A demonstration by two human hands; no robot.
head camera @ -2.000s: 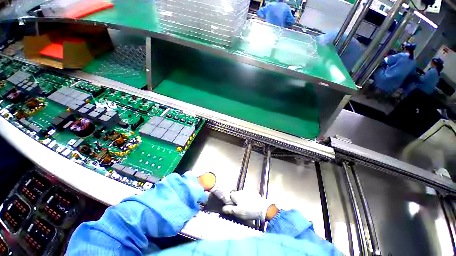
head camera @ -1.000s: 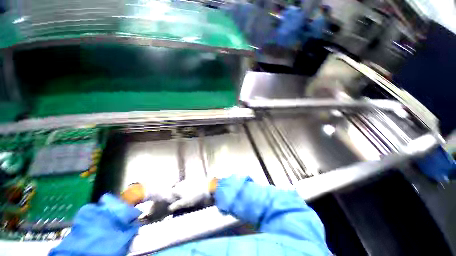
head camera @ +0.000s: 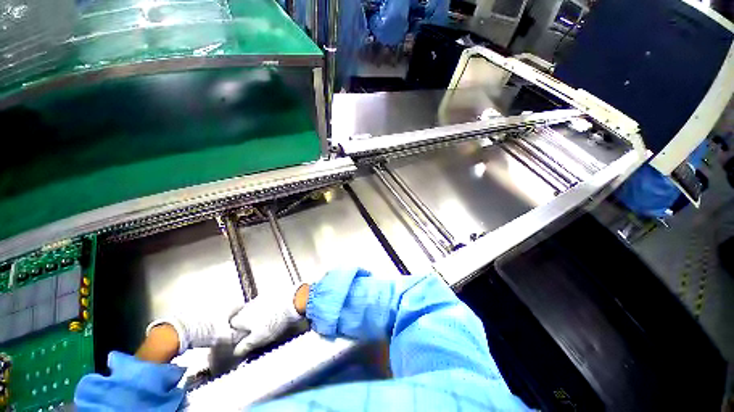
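My left hand point(head camera: 201, 330), in a pale knit glove, is at the inner edge of the near conveyor rail point(head camera: 278, 372). My right hand point(head camera: 270, 319), in a similar glove, is just right of it, and the two meet or overlap. Nothing held shows, but the fingertips are unclear and partly hidden. A green circuit board point(head camera: 44, 366) lies left of my hands, cut off by the picture's edge, with grey blocks point(head camera: 36, 306) and yellow parts point(head camera: 84, 299). Neither hand visibly touches it.
Metal cross shafts point(head camera: 283, 245) span the conveyor beyond my hands. A green-topped shelf point(head camera: 265, 28) with clear trays point(head camera: 181, 22) stands behind at left. A black bin point(head camera: 612, 306) is at right. A large dark panel with a pale frame point(head camera: 648, 72) stands at the far end. People in blue smocks point(head camera: 390, 20) are behind.
The view has swung right along the conveyor, so less of the board shows and the black bin is in view. My hands stay close together by the near rail.
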